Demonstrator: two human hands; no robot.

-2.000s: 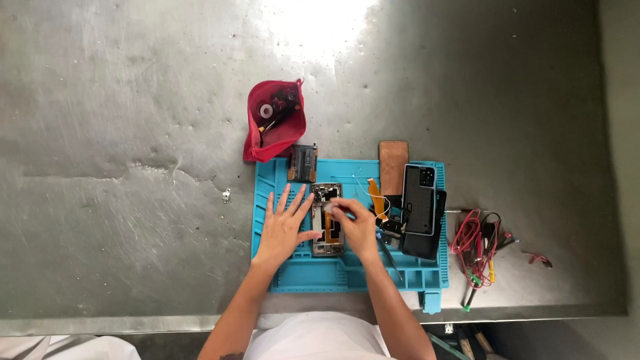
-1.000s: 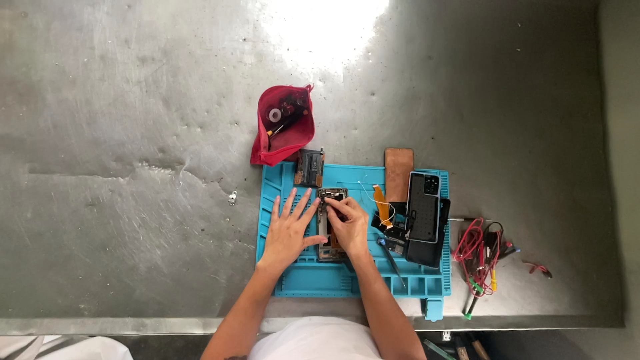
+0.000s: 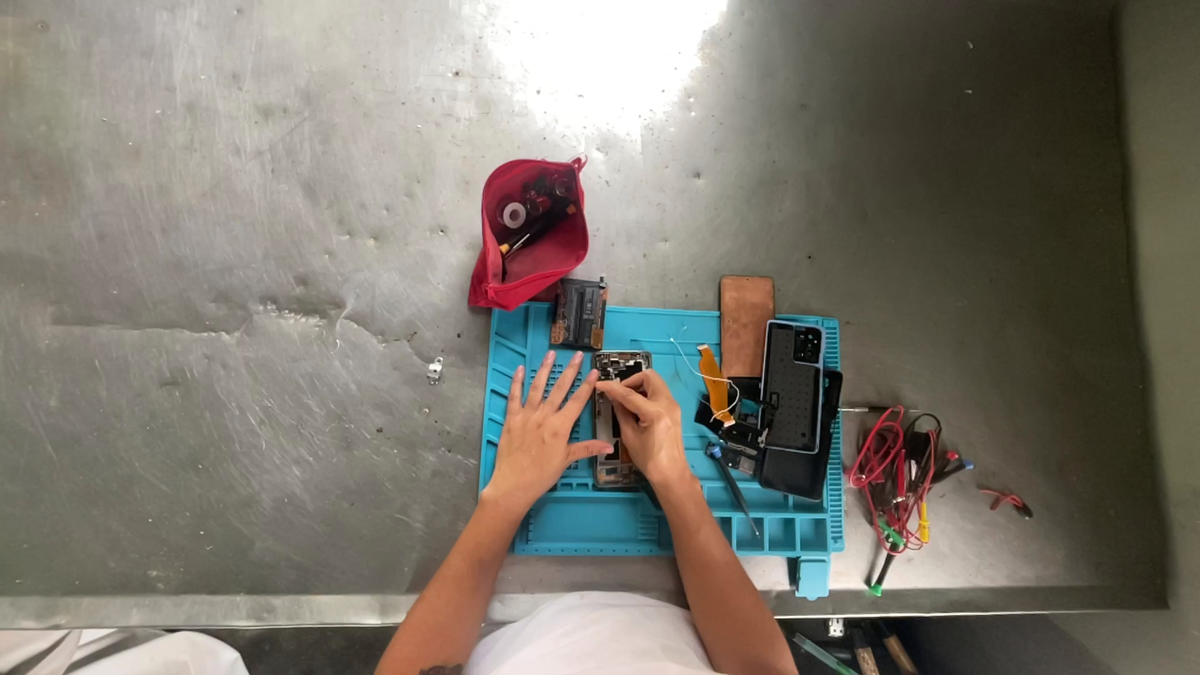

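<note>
An opened smartphone frame (image 3: 607, 422) with bare inner parts lies upright in view on a blue silicone repair mat (image 3: 600, 525). My left hand (image 3: 542, 436) is spread flat, its thumb and index fingertip at the phone's left edge. Over the phone's upper part, my right hand (image 3: 649, 412) has thumb and fingers pinched together; whether something small is between them is hidden. A phone battery (image 3: 579, 313) lies on the mat's top edge. To the right are an orange flex cable (image 3: 712, 380), a screwdriver (image 3: 731, 483) and a phone back cover with camera openings (image 3: 793, 384).
A red zip pouch (image 3: 536, 272) holding tools and a tape roll stands at the mat's upper left. A brown phone-shaped panel (image 3: 747, 323) overlaps the top edge. Red and black test leads (image 3: 891, 469) lie tangled to the right. A small metal piece (image 3: 435, 370) is at left.
My right hand stays pinched over the phone, with only small finger movements. My left hand remains spread beside it. The view has shifted slightly.
</note>
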